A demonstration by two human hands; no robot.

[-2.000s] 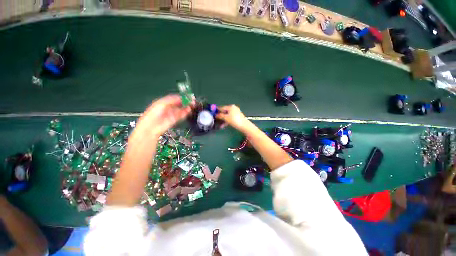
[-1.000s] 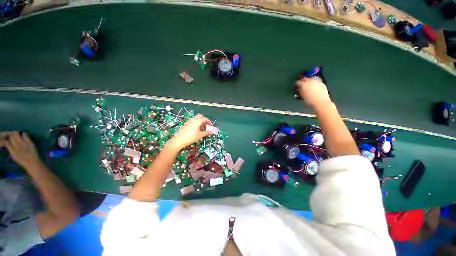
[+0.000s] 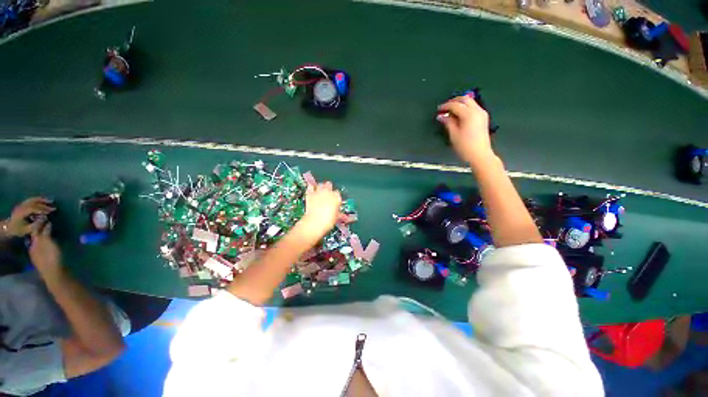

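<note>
My left hand (image 3: 322, 208) is low over the heap of circuit boards (image 3: 241, 221), fingertips among the boards beside a pinkish-brown pad (image 3: 309, 180); whether it grips a piece is hidden. My right hand (image 3: 467, 128) is over a black unit with a blue cylinder (image 3: 479, 99) on the far belt and partly covers it. Its fingertips are pinched at the unit's left side, with a tiny pale tip there, seemingly the lead wires. Another black unit (image 3: 324, 93) lies left of it, wired to a small green board (image 3: 291, 87), with a pinkish-brown pad (image 3: 265, 111) near.
A pale rail (image 3: 373, 161) divides belt and work surface. Several black units (image 3: 456, 230) are grouped at right, beside a black oblong object (image 3: 649, 270). Single units lie far left (image 3: 116, 71) and far right (image 3: 691, 163). Another person's hands (image 3: 39, 229) are at the left edge.
The far-belt units have shifted left, my right hand moving along with its unit. My left hand has lowered into the heap; the pale piece at its fingertips no longer shows clearly.
</note>
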